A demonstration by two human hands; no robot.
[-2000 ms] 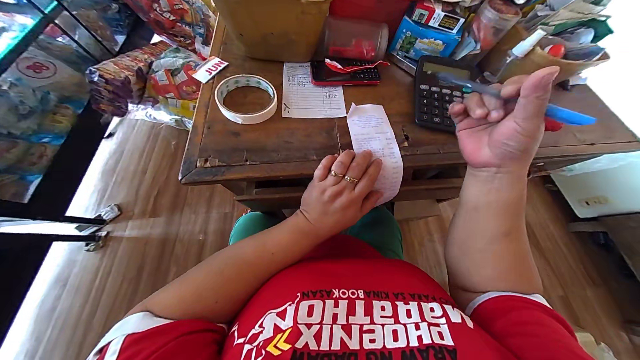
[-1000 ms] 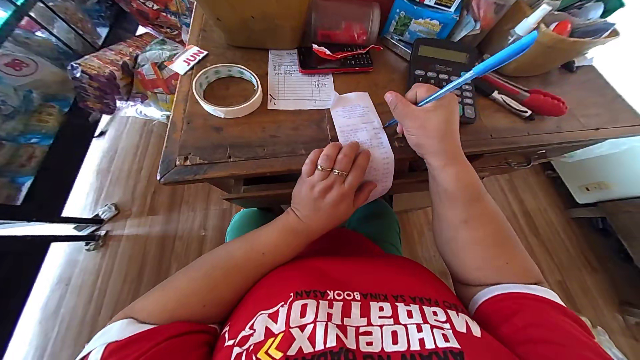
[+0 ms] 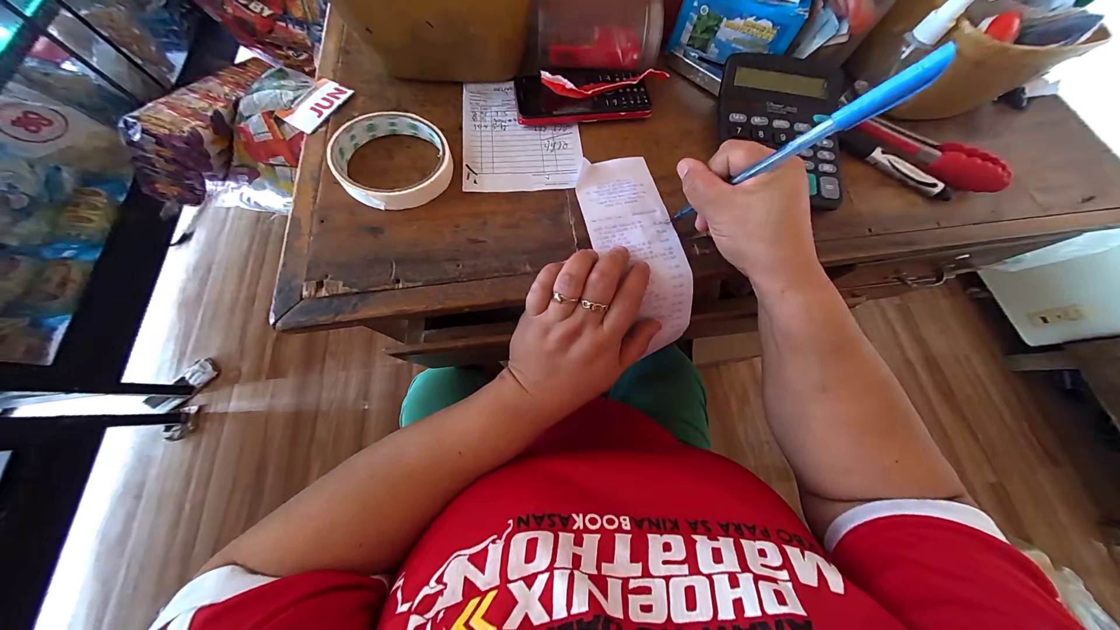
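A long printed paper receipt lies over the front edge of the wooden desk, its lower end curling down. My left hand, with two rings, rests flat on the receipt's lower left part and presses it against the edge. Between the fingers of my right hand is a blue ballpoint pen, its tip at the receipt's right edge. A ruled paper slip with handwriting lies behind the receipt, partly under a red and black keypad phone. Beyond my right hand is a black calculator.
A roll of tape lies at the left of the desk. Red-handled tongs and a dark-and-white marker or cutter lie to the right. Containers line the back, including a holder of odds and ends. Snack packs hang at the left.
My right hand, raised with the pen at first, has come down to the receipt's right edge and stays there. My left hand has stayed on the receipt.
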